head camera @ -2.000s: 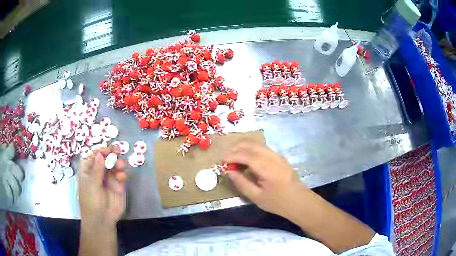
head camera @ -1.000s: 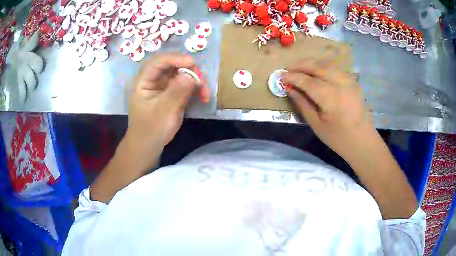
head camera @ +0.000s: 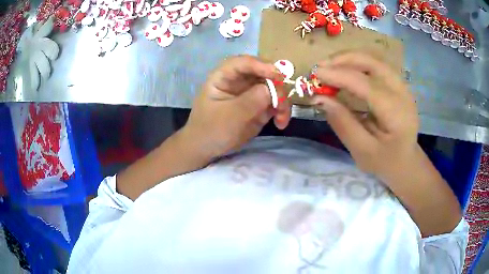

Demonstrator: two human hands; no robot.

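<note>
My left hand point(head camera: 244, 99) holds a round white base point(head camera: 273, 93) on edge between thumb and fingers, its red shoes facing right. My right hand point(head camera: 370, 99) holds a figurine body point(head camera: 316, 86) lying sideways, red head to the right. The body's thin striped limbs point left at the base, at or very near its red shoes; I cannot tell if they touch. Another base with red spots point(head camera: 284, 68) lies on the brown cardboard mat point(head camera: 279, 37) just behind my left fingertips. The white glue dish is hidden, probably behind my right hand.
A heap of figurine bodies point(head camera: 333, 27) lies beyond the mat. Loose bases point(head camera: 234, 28) pile to the left, with a limp white glove point(head camera: 40, 53) further left. Assembled figurines point(head camera: 437, 27) stand in rows at far right. Blue crates point(head camera: 80, 155) are below the table.
My left hand has moved right with its base, over the mat's edge. My right hand has lifted the figurine body from the white dish and brought it to the base. The view has shifted.
</note>
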